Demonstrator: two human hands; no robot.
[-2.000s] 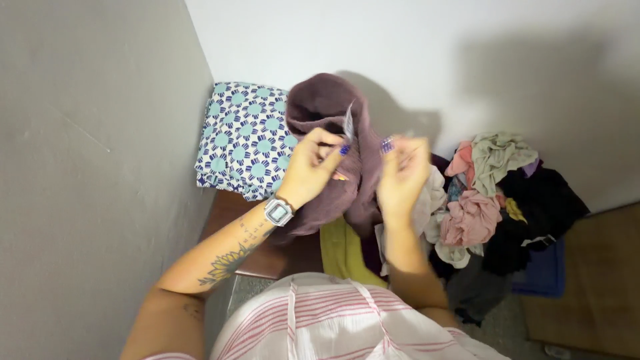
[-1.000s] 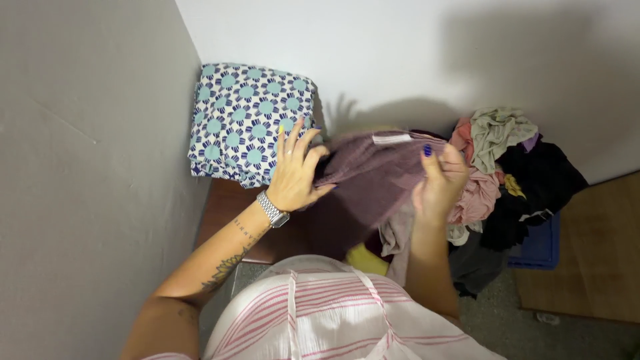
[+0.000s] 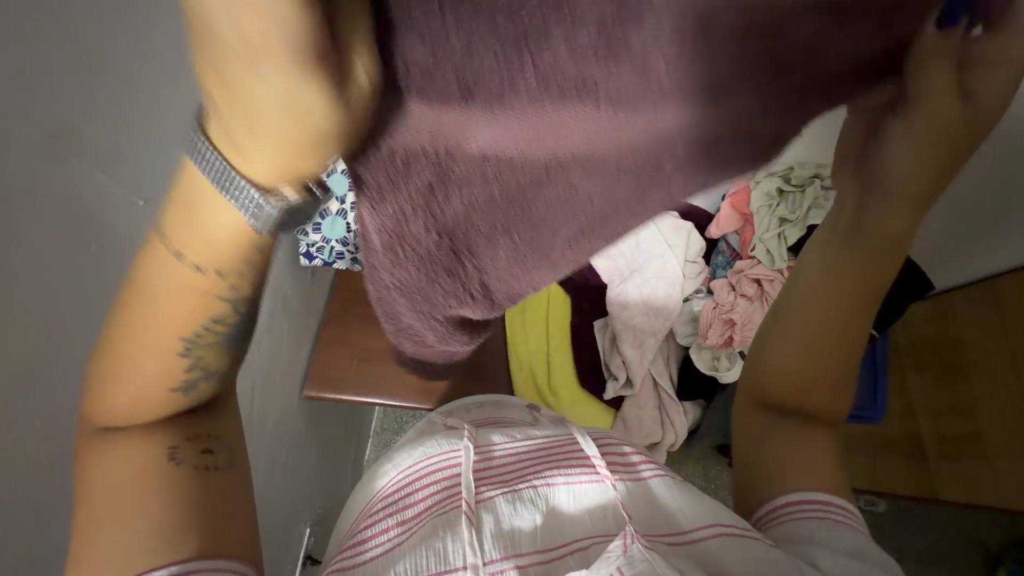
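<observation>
A mauve-brown cloth (image 3: 544,160), soft like a towel or garment, hangs spread between my two raised hands and fills the upper middle of the view. My left hand (image 3: 280,88), blurred and with a metal-band watch on its wrist, is at the cloth's left edge; its fingertips are hidden. At the upper right, my right hand (image 3: 936,104) grips the cloth's other side, one blue-painted nail showing. Behind the cloth, part of a white, blue and teal patterned fabric (image 3: 332,224) shows. A yellow cloth (image 3: 548,352) lies below the raised one.
A brown wooden surface (image 3: 352,352) is under the raised cloth. To the right lies a heap of crumpled clothes, with a pale pink cloth (image 3: 648,280), a pink one (image 3: 740,300) and a grey-green one (image 3: 788,208). A blue plastic container (image 3: 872,384) and walls stand near.
Both hands have risen and moved farther apart with the mauve-brown cloth. It was bunched up earlier and now hangs spread, hiding most of the patterned fabric.
</observation>
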